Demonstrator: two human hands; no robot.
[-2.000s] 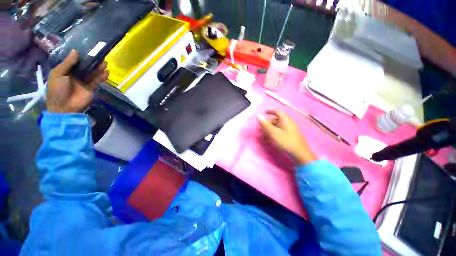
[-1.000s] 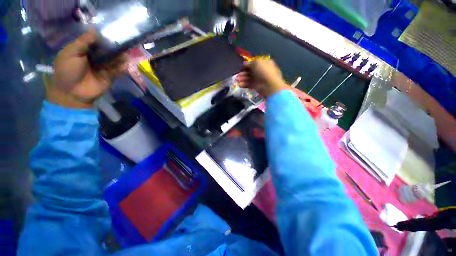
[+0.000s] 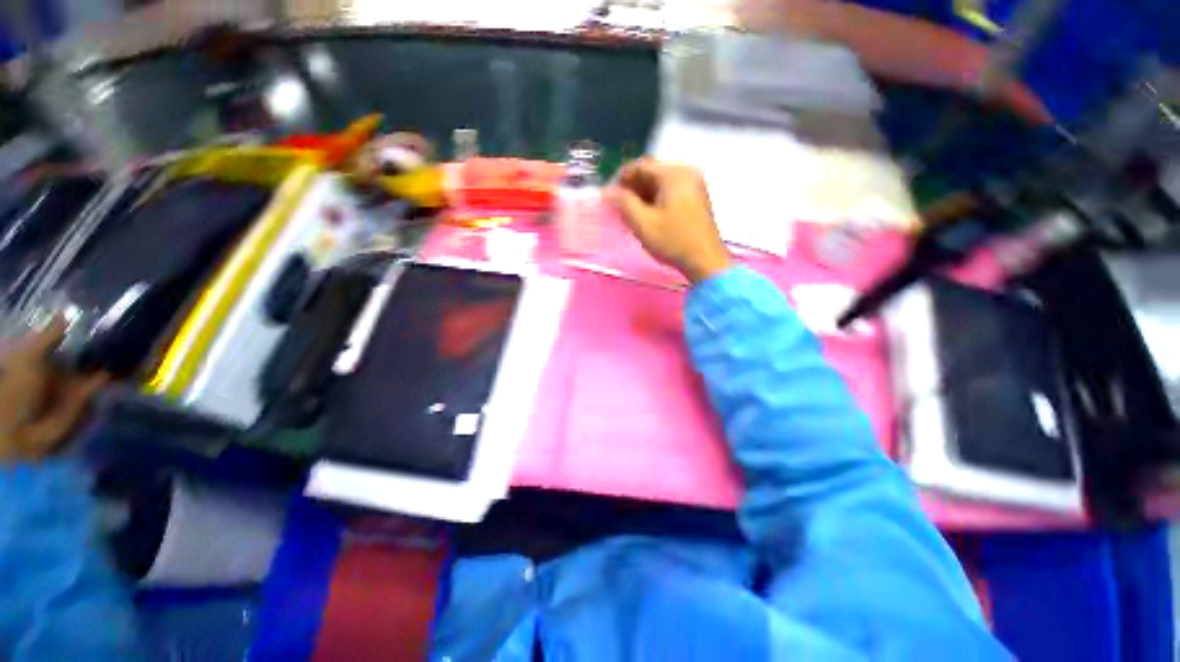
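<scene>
My left hand point(image 3: 45, 395) is at the left edge, blurred and partly cut off, beside a black slab point(image 3: 58, 246) with a glossy edge; whether it grips the slab is unclear. Another black slab point(image 3: 168, 265) lies on the yellow-topped white box point(image 3: 240, 310). My right hand point(image 3: 670, 213) is raised over the back of the pink mat point(image 3: 621, 401), fingers curled; I cannot make out anything in it. A black tablet point(image 3: 421, 369) with a small white label lies on white sheets point(image 3: 518, 427) at the mat's left.
A second black tablet point(image 3: 1003, 375) lies on a white sheet at the right. A dark power driver point(image 3: 925, 259) hangs above it. A clear bottle point(image 3: 581, 213) and an orange tray point(image 3: 505, 185) stand at the back. White sheets point(image 3: 738, 181) are stacked behind my right hand. Blue bins point(image 3: 291, 582) are below.
The view has swung right. My right hand has let go of the dark slab on the yellow-topped box and moved over the mat. My left hand is now at the picture's left edge.
</scene>
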